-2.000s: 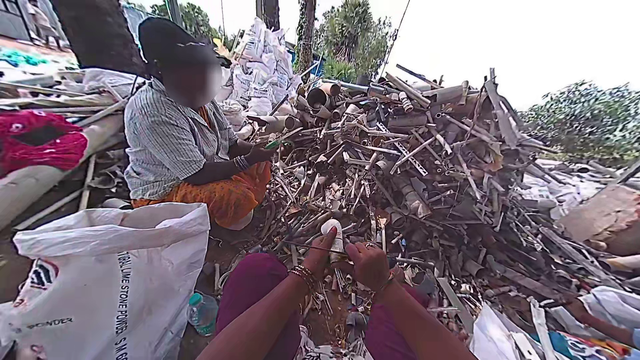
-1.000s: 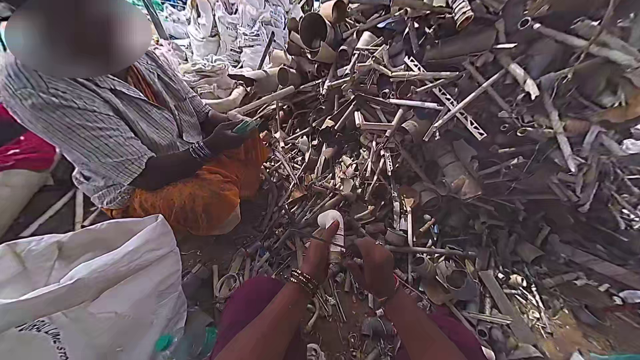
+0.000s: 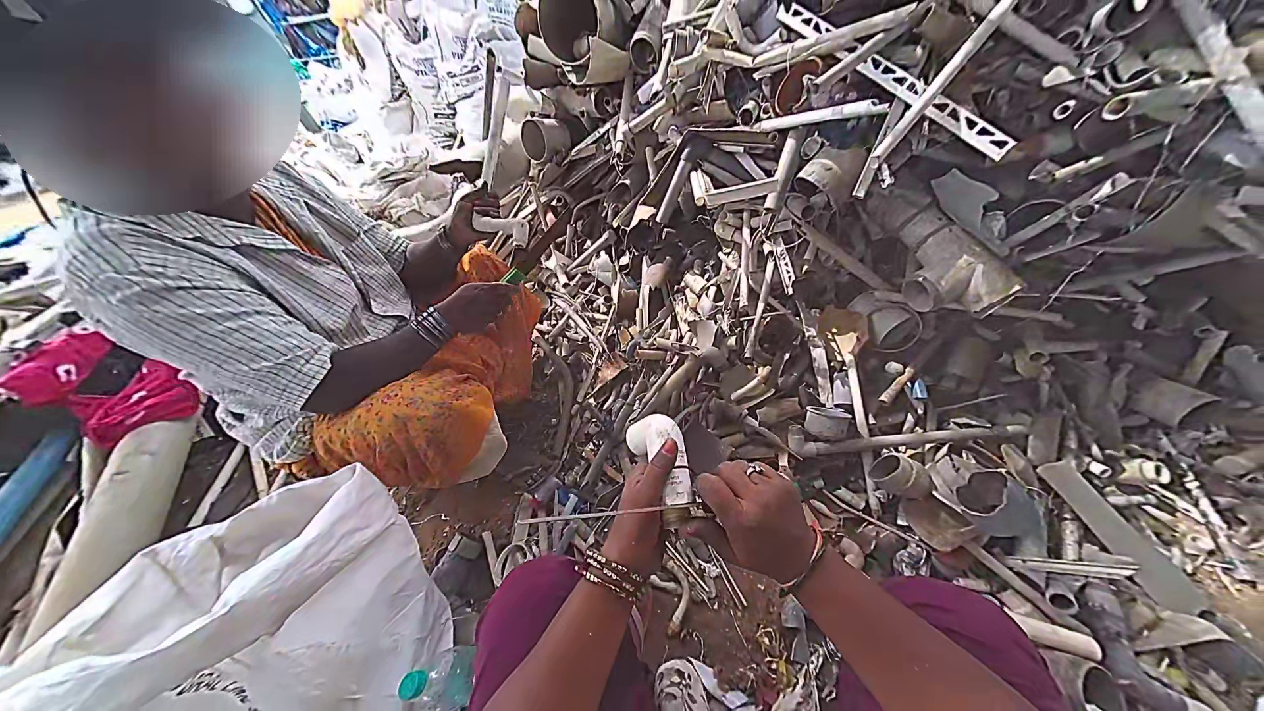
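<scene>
A white plastic pipe elbow (image 3: 660, 439) is upright between my hands, its bent end at the top. My left hand (image 3: 637, 513) is closed around its left side with the thumb along it. My right hand (image 3: 755, 513) has its fingers curled at the elbow's right side, near its lower end. A thin straight rod or blade (image 3: 578, 515) crosses in front of my left hand and the lower end of the elbow; its right end is hidden by my right hand, which seems to hold it.
A heap of scrap plastic pipes (image 3: 928, 237) rises ahead and to the right. At the left a co-worker in a striped shirt (image 3: 227, 306) sits holding pipe pieces. A white woven sack (image 3: 267, 592) and a plastic bottle (image 3: 449, 681) are at the lower left.
The view has tilted down. The co-worker's hands have moved apart, and one now holds up pipe pieces. The white elbow is between my hands in every frame.
</scene>
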